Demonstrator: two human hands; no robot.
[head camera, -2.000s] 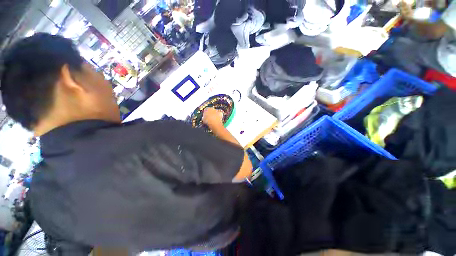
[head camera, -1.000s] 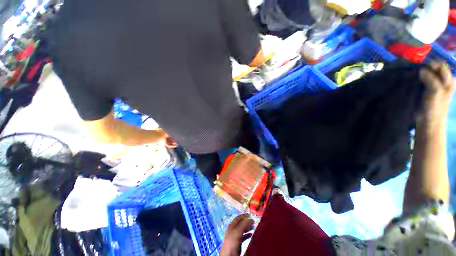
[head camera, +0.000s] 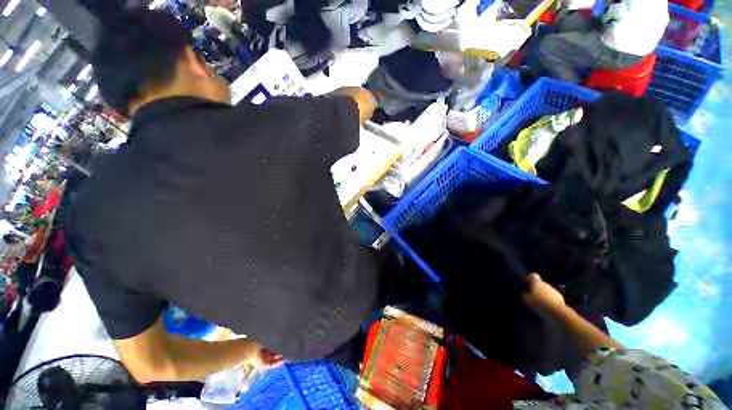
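Observation:
Black garments (head camera: 562, 232) lie in a large heap over a blue plastic crate (head camera: 461, 164) and spill past its sides. My right hand (head camera: 546, 295), bare and in a light patterned sleeve, reaches from the lower right to the middle of the heap. Its fingers hold the black cloth, and the fingertips are partly hidden in it. My left hand is not in view.
A person in black (head camera: 225, 224) stands close at the left, facing the white machine table (head camera: 353, 172). A red stool with a tan-brown seat (head camera: 401, 360), another blue crate (head camera: 301, 388) and a fan (head camera: 64, 384) are low in view.
My right hand has moved from the upper right down and left into the black heap. My left hand has left the picture. The person's far arm is back over the table.

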